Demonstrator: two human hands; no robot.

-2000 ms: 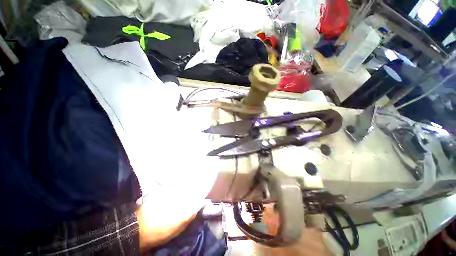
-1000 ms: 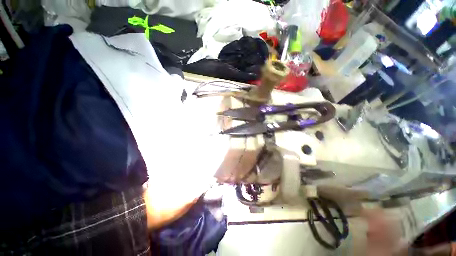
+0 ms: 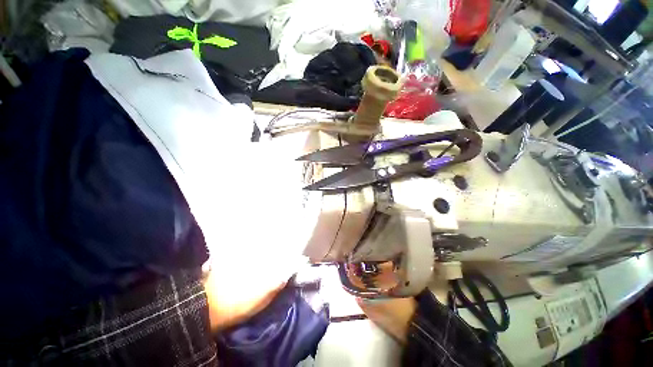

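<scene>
Navy fabric (image 3: 93, 179) and a pale cloth panel (image 3: 161, 118) lie left of the sewing machine (image 3: 515, 208); the panel's lower part is lost in white glare. My left hand (image 3: 240, 304) is at the glare's lower edge on the cloth, with its fingers washed out. My right hand (image 3: 390, 312) reaches in from below, under the machine head near the needle area, its fingers partly hidden by the head and guard. Navy fabric also bunches between the hands. Thread snips (image 3: 401, 158) lie on top of the head.
A tan thread guide post (image 3: 371, 104) stands on the head. Black-handled scissors (image 3: 483, 301) lie on the bed right of my right hand. Behind are a black piece with a neon-green tie (image 3: 200, 43), white and black cloth heaps and a red bag (image 3: 469, 21).
My right hand went from near the needle out to the right, blurred, and is now back under the head with its plaid sleeve showing. My left hand stays about where it was.
</scene>
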